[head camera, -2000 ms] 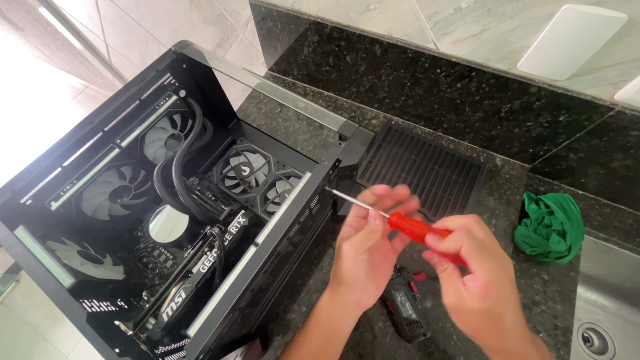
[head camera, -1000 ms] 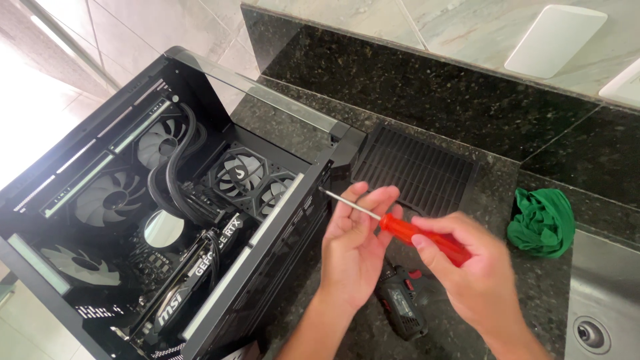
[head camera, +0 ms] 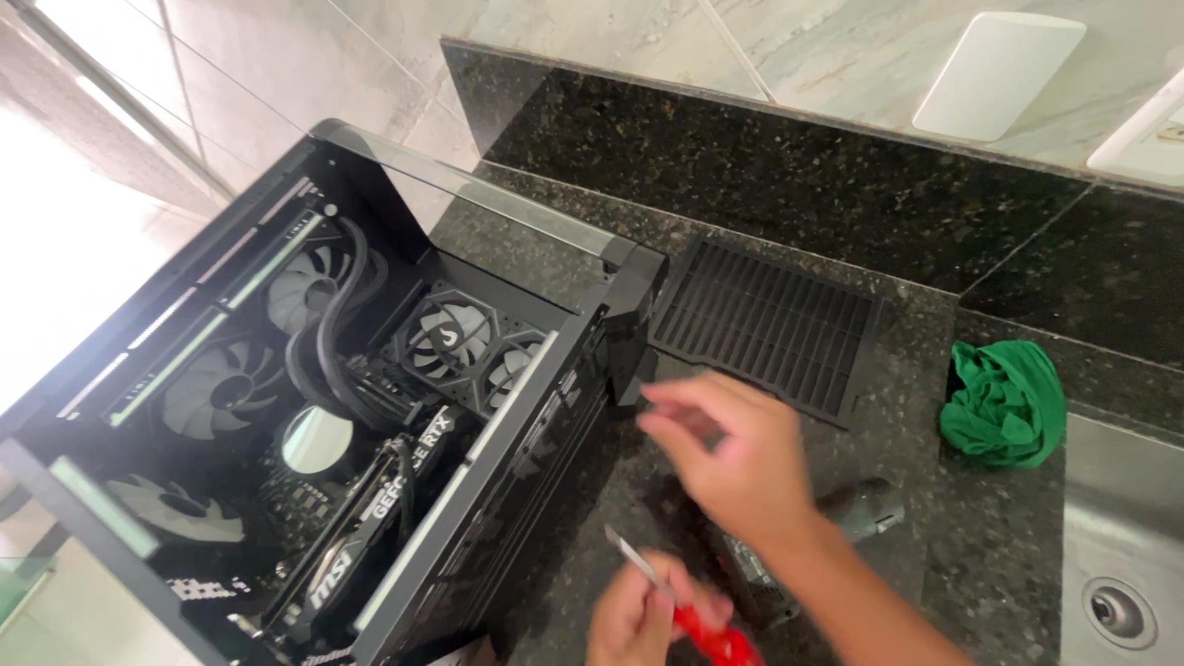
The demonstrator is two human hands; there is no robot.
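An open black computer case (head camera: 518, 490) fills the left, with fans, thick black tubes and a graphics card (head camera: 361, 536) inside. My left hand (head camera: 652, 606), low in the view, holds a red-handled screwdriver (head camera: 708, 638), its metal shaft pointing up and left. My right hand (head camera: 731, 444) is above it, beside the case's near corner. Its thumb and forefinger are almost together; blur hides whether something small is between them. A dark hand tool (head camera: 758, 573) lies partly hidden under my right forearm.
A black slatted panel (head camera: 768, 324) lies on the dark granite counter behind my right hand. A bundled green cloth (head camera: 1004, 402) sits at the right, beside a steel sink (head camera: 1110, 518). The granite backsplash (head camera: 740, 166) runs behind.
The screwdriver has passed from my right hand to my left. My left hand has moved down, away from the case; my right hand has moved up and left to beside the case corner.
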